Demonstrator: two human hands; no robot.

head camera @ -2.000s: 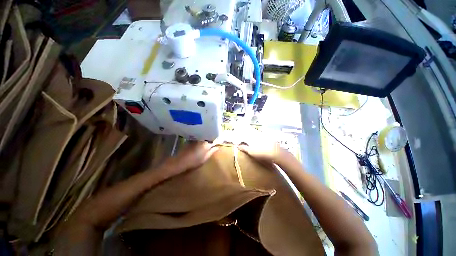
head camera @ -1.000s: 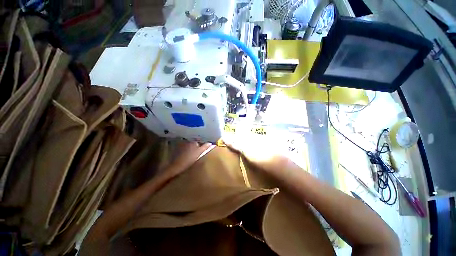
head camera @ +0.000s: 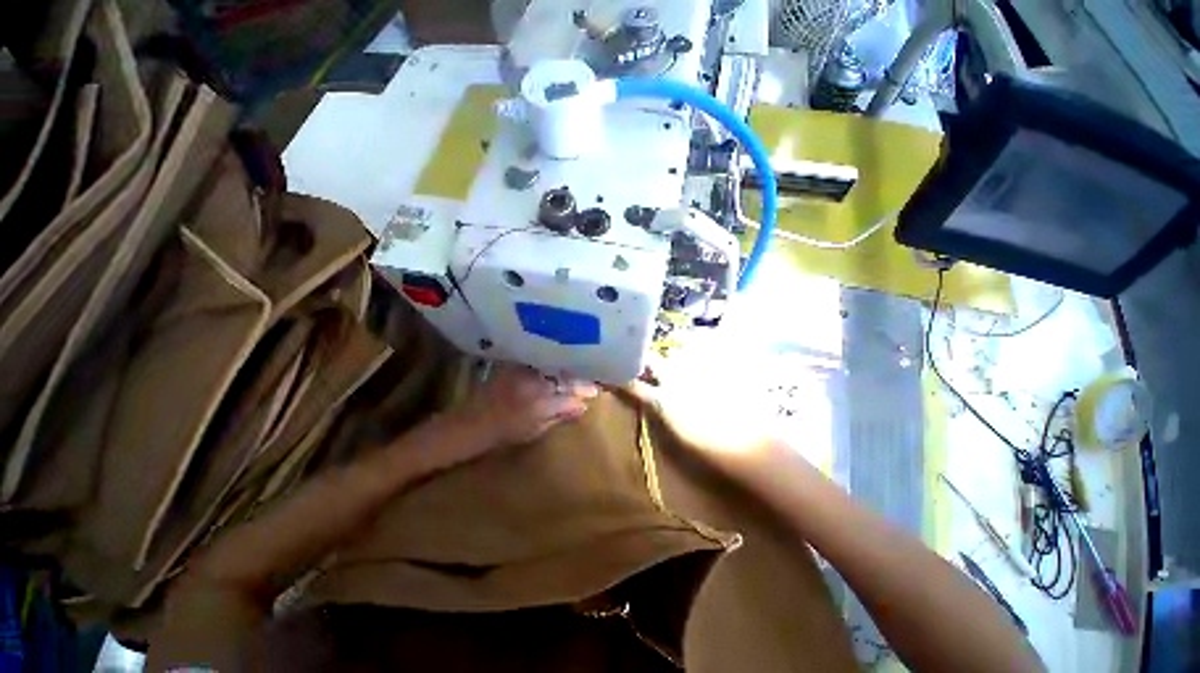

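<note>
A brown workpiece (head camera: 526, 506) lies across the front of the white sewing machine head (head camera: 566, 283), its far edge at the needle area. Its near end gapes open, with a thin gold-looking line inside. A light binding strip (head camera: 650, 460) runs down it. My left hand (head camera: 533, 405) rests on the workpiece's far left part, below the machine head, fingers pointing right. My right hand (head camera: 698, 427) is at the workpiece's far right part beside the needle, washed out by glare; its fingers are hard to see.
A stack of brown workpieces (head camera: 158, 329) stands at the left. A black-framed control panel (head camera: 1073, 191) hangs at the upper right. On the table's right lie a tape roll (head camera: 1113, 409), black cable (head camera: 1049, 526), a red-handled screwdriver (head camera: 1112, 592) and slim metal tools (head camera: 990, 588). A fan (head camera: 832, 29) is behind.
The view has shifted, so the machine sits further right in it. My left hand has come out onto the workpiece, its fingers now flatter and more visible. My right hand stays near the needle.
</note>
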